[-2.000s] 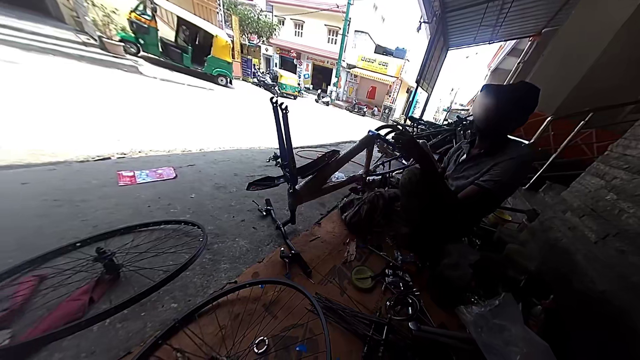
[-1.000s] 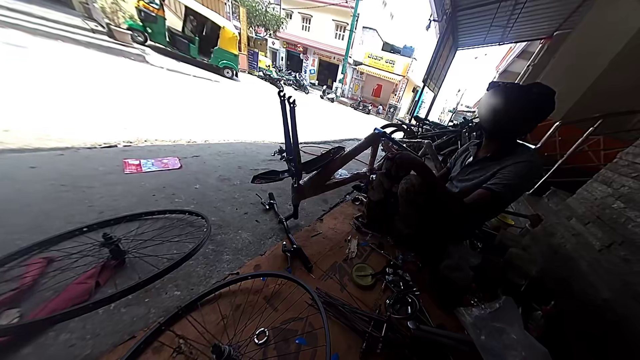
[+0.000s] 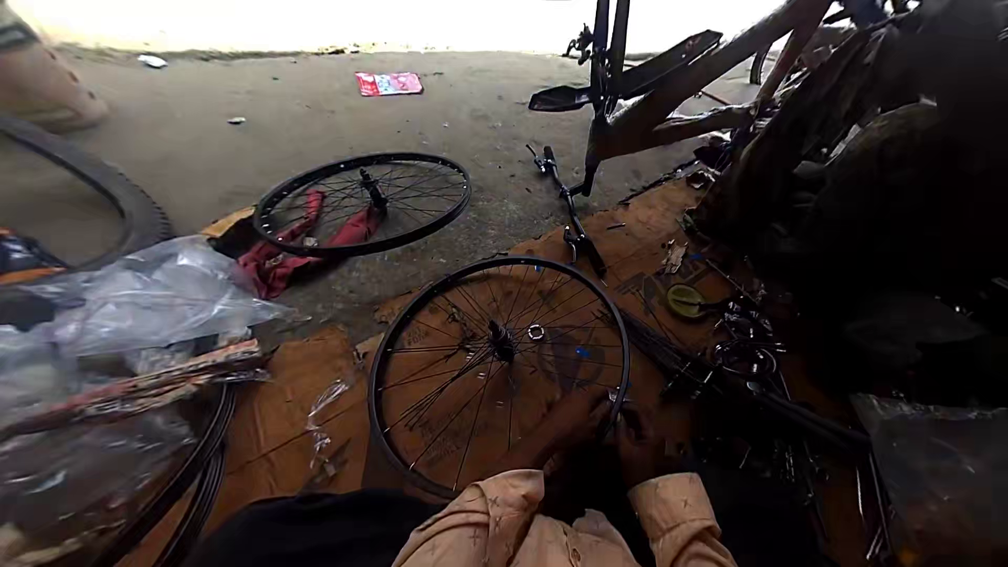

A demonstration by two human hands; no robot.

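A spoked bicycle wheel [image 3: 394, 335] lies over brown cardboard in front of me, its dark hub [image 3: 501, 340] near the middle. At its lower right rim, my left hand [image 3: 581, 415] reaches over the spokes, with a small shiny piece at its fingertips. My right hand [image 3: 636, 441] is close beside it, just outside the rim; shadow hides its fingers. A metal ring [image 3: 535, 333] lies within the wheel's outline. Farther off, a second wheel [image 3: 465, 189] rests over a red cloth [image 3: 272, 268].
Clear plastic wrap [image 3: 165, 291] and rims [image 3: 209, 449] are at left, near a tyre [image 3: 138, 197]. A handlebar [image 3: 579, 224] lies ahead, below a bicycle frame [image 3: 661, 102]. Dark parts and a yellow-green round container [image 3: 687, 302] are at right. A person's leg [image 3: 55, 87] shows upper left.
The view has tilted down and left from the street and seated person. My hands at the near wheel's rim are now in view, as is a person's leg at upper left.
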